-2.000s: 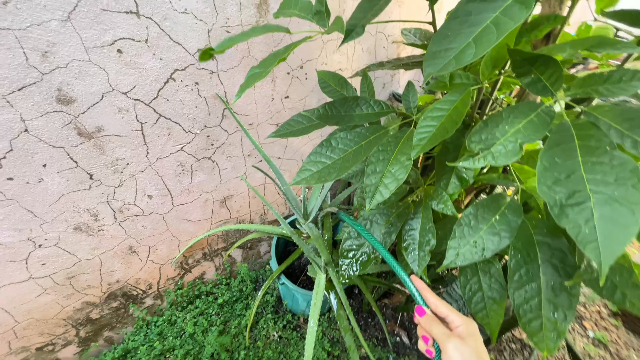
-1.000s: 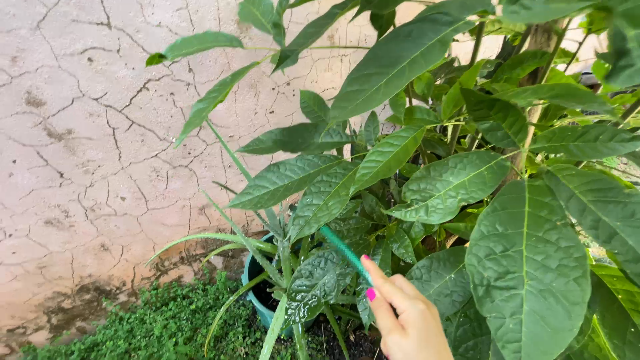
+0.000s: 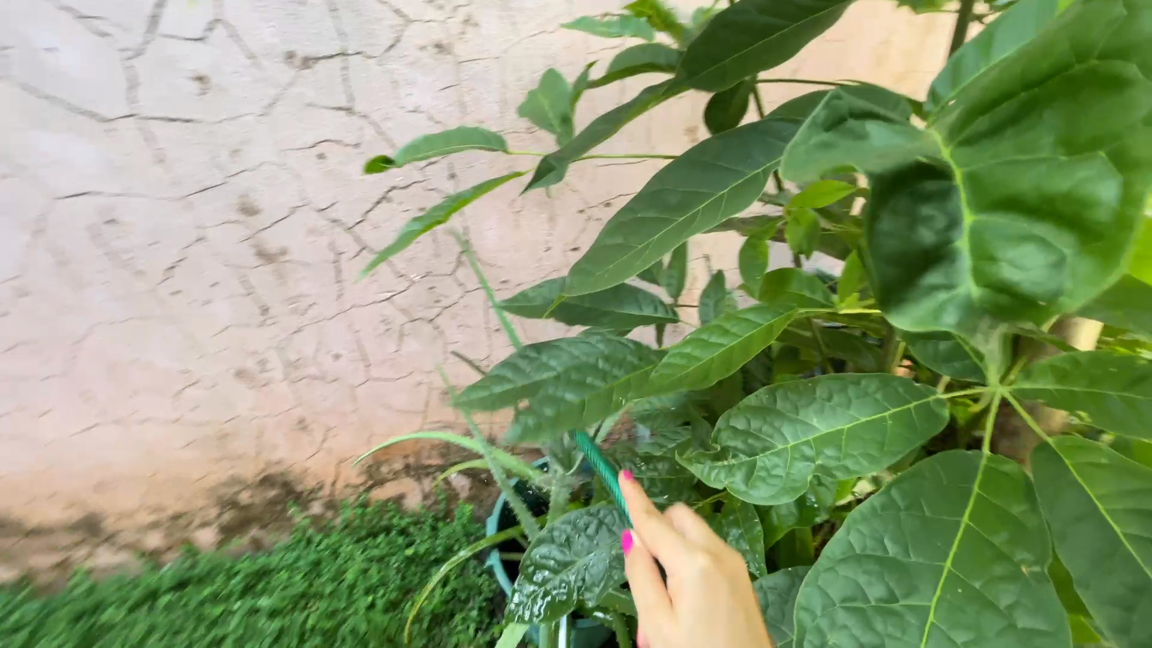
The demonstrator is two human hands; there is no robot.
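Note:
My right hand [image 3: 688, 571], with pink nails, grips a green garden hose [image 3: 601, 470] at the lower middle, its index finger laid along the hose. The hose points up and left among the leaves, and its end is hidden there. Just left of the hand stands a teal plant pot [image 3: 497, 540], partly covered by foliage. Long, narrow leaves of an aloe-like plant [image 3: 490, 454] spread out of it. A wet, glossy leaf [image 3: 569, 562] hangs in front of the pot. My left hand is out of view.
A cracked, pale pink wall [image 3: 225, 270] rises behind the plants. Low green ground cover [image 3: 261, 589] grows along its foot. A leafy shrub [image 3: 855, 432] with broad leaves fills the right side, and one large leaf [image 3: 1008, 180] is close to the camera.
More broad leaves now stand around the hand and hose, and less of the potted plant shows than two seconds ago. The hand keeps its hold on the hose. The view has shifted.

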